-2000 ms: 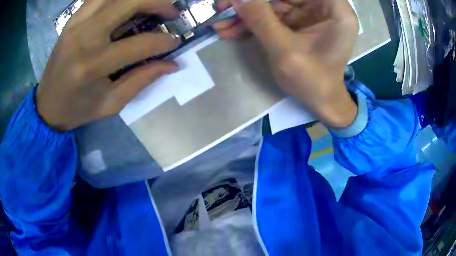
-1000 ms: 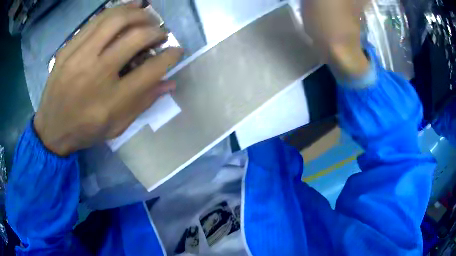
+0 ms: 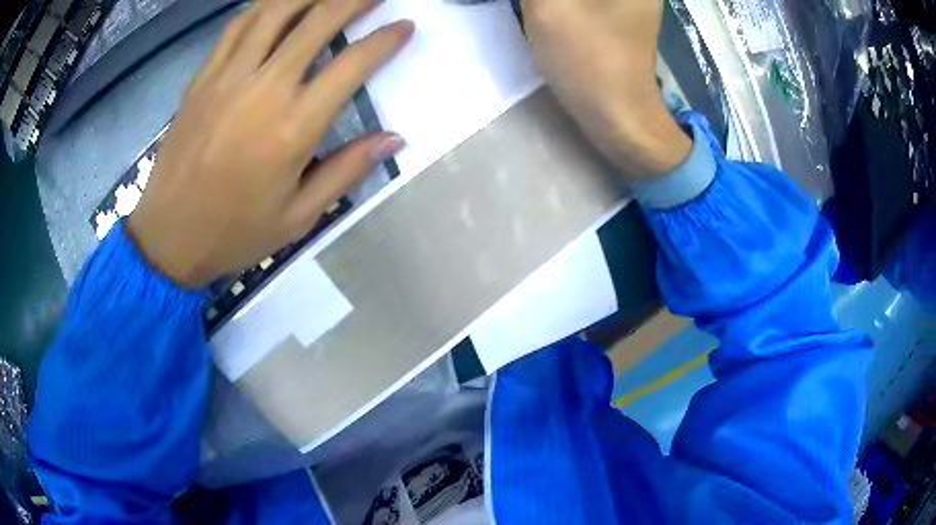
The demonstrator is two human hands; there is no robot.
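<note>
A grey-beige adhesive sheet (image 3: pixel 441 236) with white edges lies slantwise across the middle, with a bare white patch at its lower left end. A white paper sheet (image 3: pixel 452 72) shows above and below it. My left hand (image 3: pixel 267 133) is spread over the dark PCB panel (image 3: pixel 241 287), fingers apart, fingertips at the white paper. The panel shows only in part beside and under the hand. My right hand (image 3: pixel 606 82) is at the top edge over the sheet's upper right end; its fingers are cut off by the frame, and no tool shows.
A grey-blue pad (image 3: pixel 92 144) lies under the panel. Stacked panels (image 3: pixel 46 62) stand at upper left. Clear plastic bags (image 3: pixel 765 82) with pale strips are at upper right. Blue sleeve cloth of another person (image 3: pixel 903 246) shows at the right edge.
The adhesive sheet has shifted down and left in view, showing more white paper above it. My left hand has opened and moved right. My right hand has moved left from one second ago.
</note>
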